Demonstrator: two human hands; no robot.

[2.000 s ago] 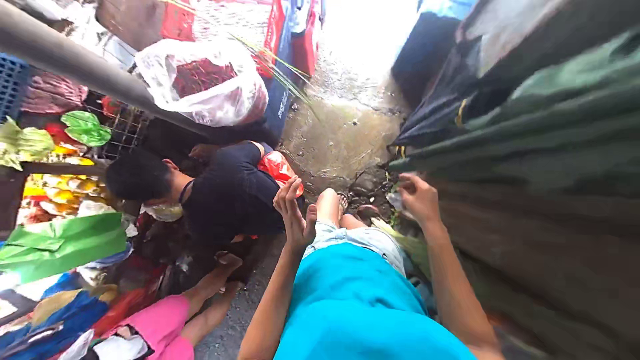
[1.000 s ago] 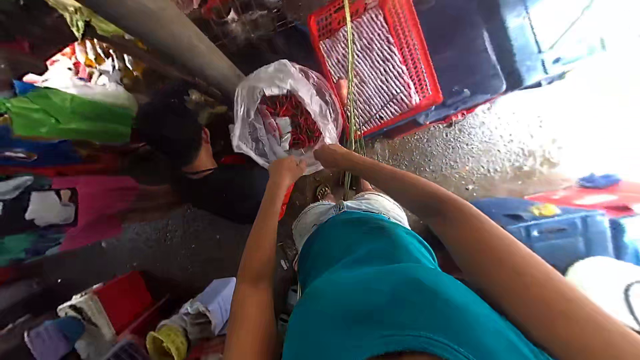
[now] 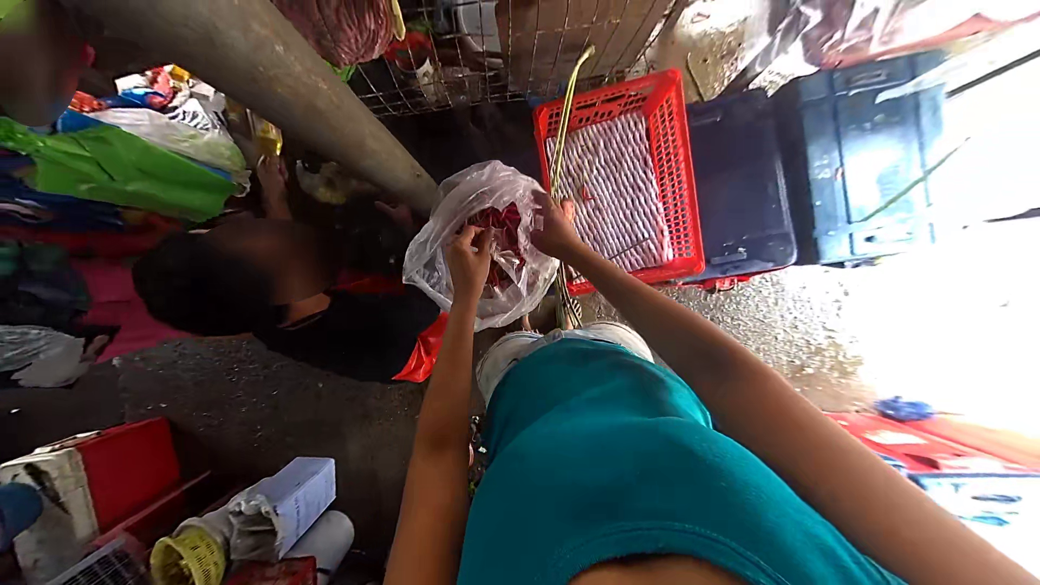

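Observation:
A clear plastic bag (image 3: 426, 260) with its mouth spread wide holds a heap of red chili peppers (image 3: 505, 223). My left hand (image 3: 469, 252) is over the bag's opening, its thumb and fingers pinched on a small piece of thin clear plastic (image 3: 509, 260) lying above the peppers. At the bag's right rim is my right hand (image 3: 554, 223), fingers curled on the plastic edge and partly hidden by it. Long green stalks (image 3: 561, 138) run just beyond my right hand, across the side of a red plastic crate (image 3: 686, 187).
A person (image 3: 341, 325) in dark clothing crouches close on the left. A thick metal pole (image 3: 309, 89) slants down to the bag. Dark blue bins (image 3: 743, 179) stand right of the crate, and a wire mesh cage (image 3: 536, 49) is behind. A yellow basket (image 3: 188, 559) and boxes sit lower left.
Two seconds ago my hands were apart, away from the bag; one second ago both were at its near rim. Now my left hand is over the peppers and my right at the right rim. The view has swung.

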